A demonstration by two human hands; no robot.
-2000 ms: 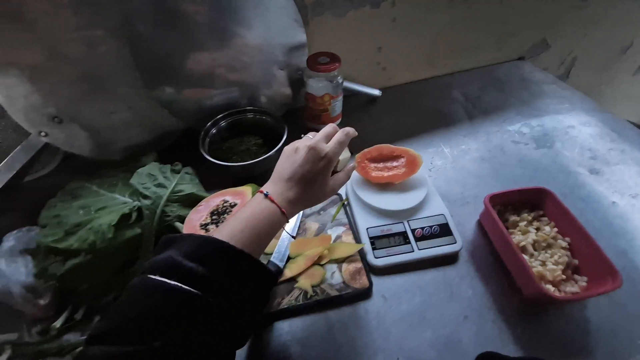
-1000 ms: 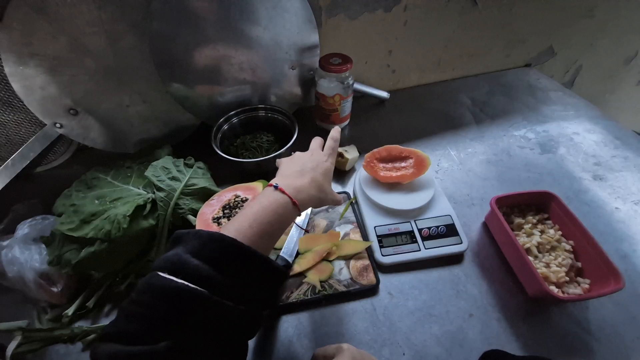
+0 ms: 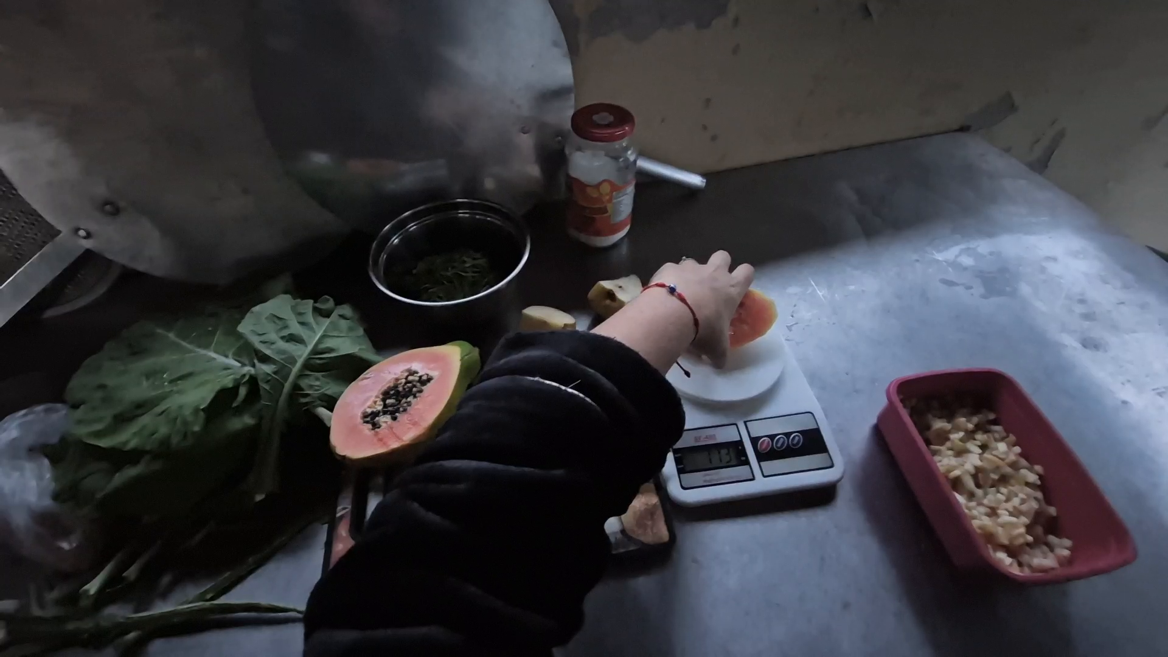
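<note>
My left hand (image 3: 707, 297), with a red string bracelet on its wrist, reaches over a white digital kitchen scale (image 3: 803, 392). Its fingers and thumb are around a seedless orange papaya piece (image 3: 754, 318) at the scale's round plate (image 3: 735, 376) and hide part of the fruit. Below the dark sleeve, a patterned board (image 3: 646, 520) is mostly covered; the peels and knife seen earlier are hidden. A halved papaya with black seeds (image 3: 397, 401) rests at the board's upper left. Two pale cut pieces (image 3: 547, 318) (image 3: 614, 295) lie behind the forearm. My right hand is out of view.
A red plastic container (image 3: 1077, 493) of pale chopped pieces stands at right. Large green leaves (image 3: 182, 374) and a plastic bag (image 3: 36, 484) are at left. Behind stand a metal bowl of greens (image 3: 520, 265), a red-lidded glass jar (image 3: 600, 182) and large metal lids (image 3: 438, 100).
My left hand has moved right, from beside the scale onto the papaya piece. A bit of another hand at the bottom edge one second ago is gone from view.
</note>
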